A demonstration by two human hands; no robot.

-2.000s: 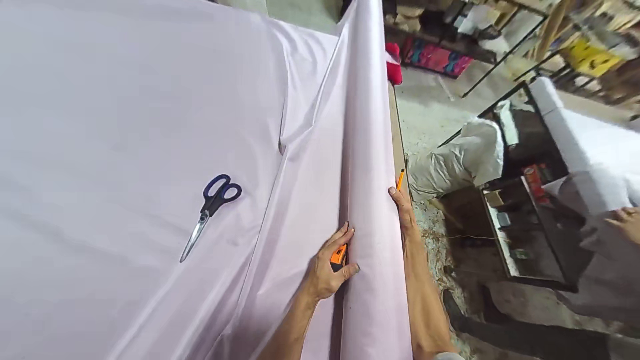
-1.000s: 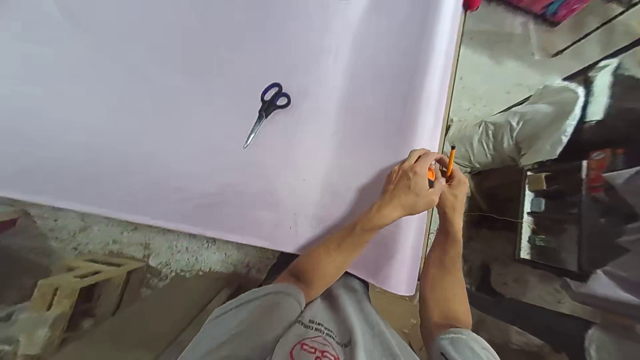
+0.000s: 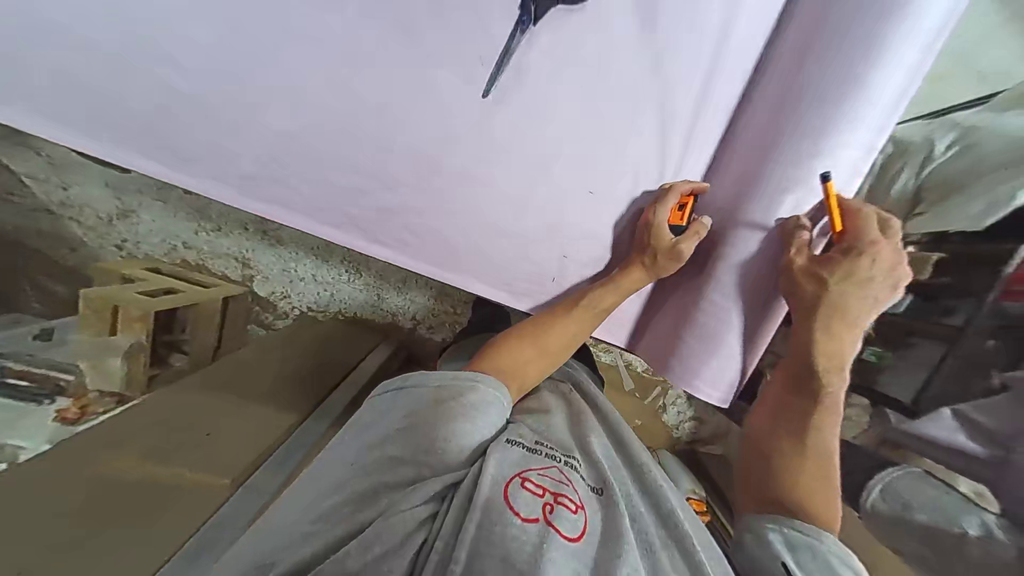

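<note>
Pale lilac fabric (image 3: pixel 384 144) lies spread over the work surface, with a thick fold or roll of it (image 3: pixel 744 216) along the right edge. My left hand (image 3: pixel 670 232) rests at the left side of this fold and holds a small orange and black tape measure (image 3: pixel 682 214). Over the right side of the fold is my right hand (image 3: pixel 848 256), its fingers around an orange pencil or marker (image 3: pixel 832 204) with a dark end pointing up. Dark-handled scissors (image 3: pixel 516 48) lie on the fabric at the top, their handles partly cut off by the frame.
A wooden frame-like piece (image 3: pixel 164 304) stands at the left, beside a long brown board or box (image 3: pixel 208 440). At the right are a pale cloth or sack (image 3: pixel 952 160) and dark shelving (image 3: pixel 904 344). The fabric's front edge runs close to my body.
The fabric at the right edge, lying flat one second ago, now forms a raised fold. My hands, close together then, are now apart on either side of it. The view has shifted.
</note>
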